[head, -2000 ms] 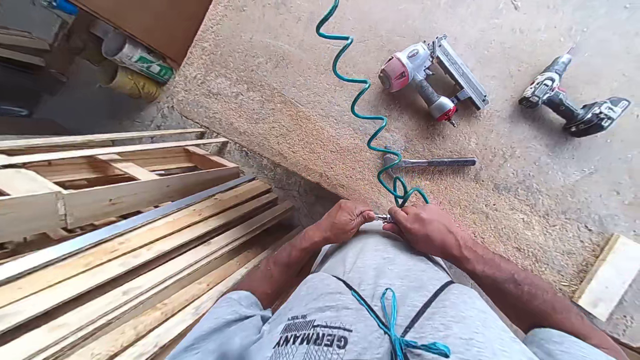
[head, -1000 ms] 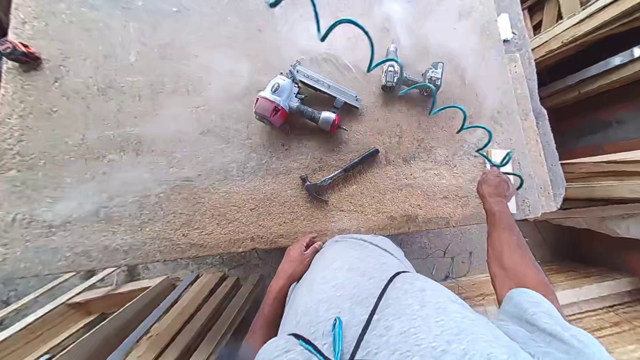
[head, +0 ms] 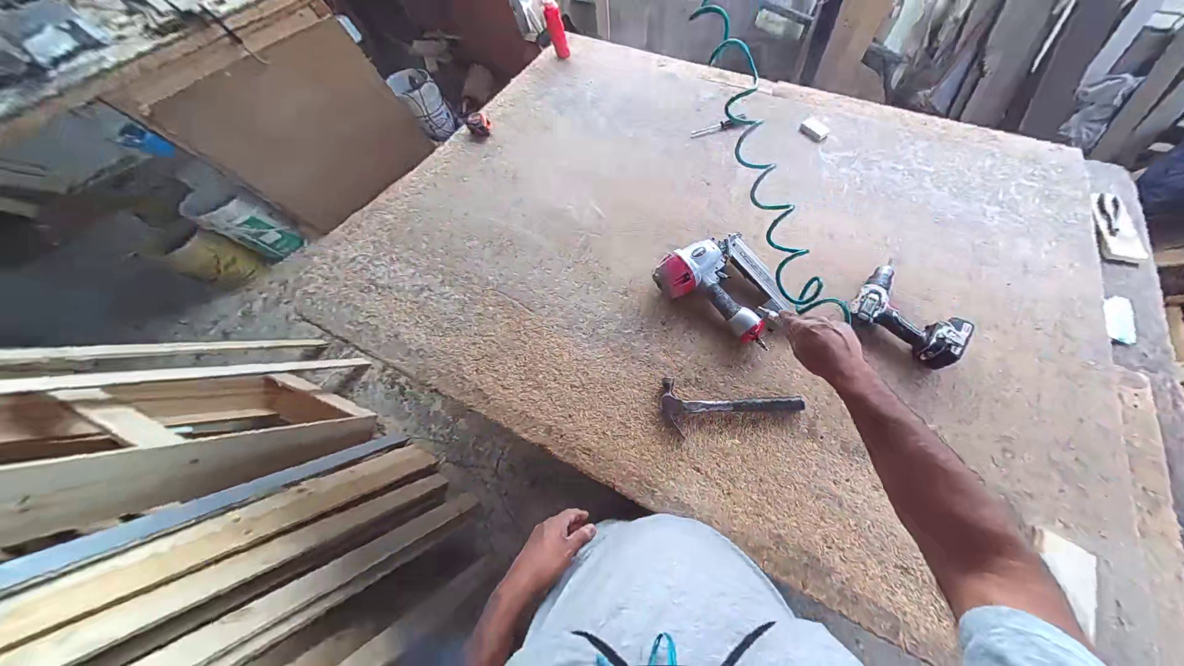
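Note:
My right hand (head: 823, 347) grips the end of a green coiled air hose (head: 772, 205), its metal coupling (head: 772, 314) pointing left beside the handle end of a pneumatic nail gun (head: 712, 277). The nail gun lies on its side on the worktable. Just right of the hand lies a cordless drill (head: 893, 314). Nearer my body is a claw hammer (head: 731, 405), head to the left. My left hand (head: 555, 546) rests by my waist, fingers loosely curled; whether it holds anything small is hidden.
The sawdust-strewn worktable (head: 592, 203) bears a screwdriver (head: 717, 128), a small white block (head: 814, 129), a red bottle (head: 556, 30) and a tape measure (head: 478, 125). Wooden boards (head: 222, 546) and a wooden frame (head: 185, 435) stand at left. Buckets (head: 245, 227) sit beyond the table's left edge.
Two seconds ago both hands were together at the hose end by my belly. One second ago my right hand was out at the right; now it is beside the nail gun. The view has swung strongly.

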